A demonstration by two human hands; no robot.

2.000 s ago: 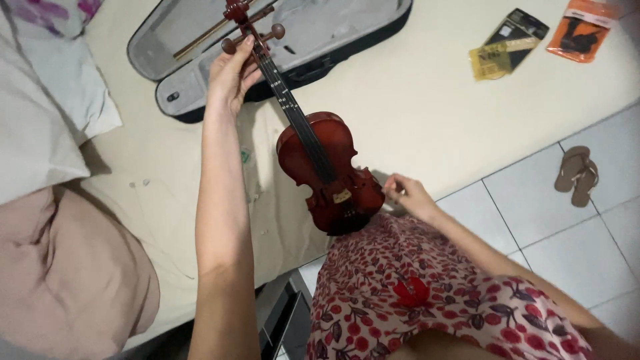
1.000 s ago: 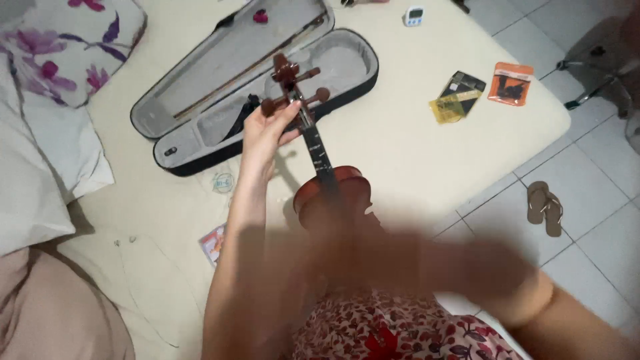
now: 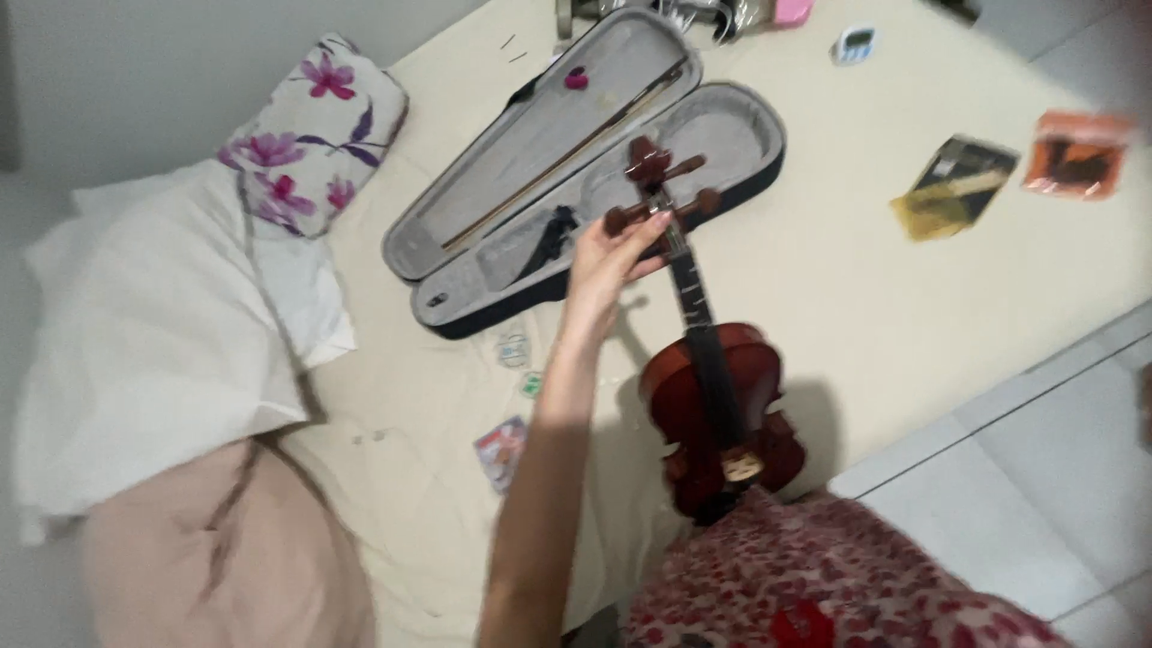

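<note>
My left hand (image 3: pixel 621 252) is closed round the upper neck of a red-brown violin (image 3: pixel 720 387), just below its pegbox. The violin's scroll points up and away, and its lower end meets the patterned dress at my lap. White marks cross the dark fingerboard. Beyond my left hand lies an open violin case (image 3: pixel 729 135) with grey lining. A bow (image 3: pixel 562 157) rests in the case's lid, and a dark item (image 3: pixel 549 243) is in the case's body. My right hand is out of view.
Pillows (image 3: pixel 162 333) and a floral cushion (image 3: pixel 315 135) lie at the left. On the bed sheet are a small digital timer (image 3: pixel 855 43), a black packet with yellow film (image 3: pixel 958 184), an orange packet (image 3: pixel 1077 155) and a colourful card (image 3: pixel 502 453). Tiled floor (image 3: pixel 1017 504) borders the bed at the right.
My right hand was beside the violin's lower body, then a blurred hand and forearm crossed in front of it; now that hand is out of view. My left hand keeps its hold. The view has shifted.
</note>
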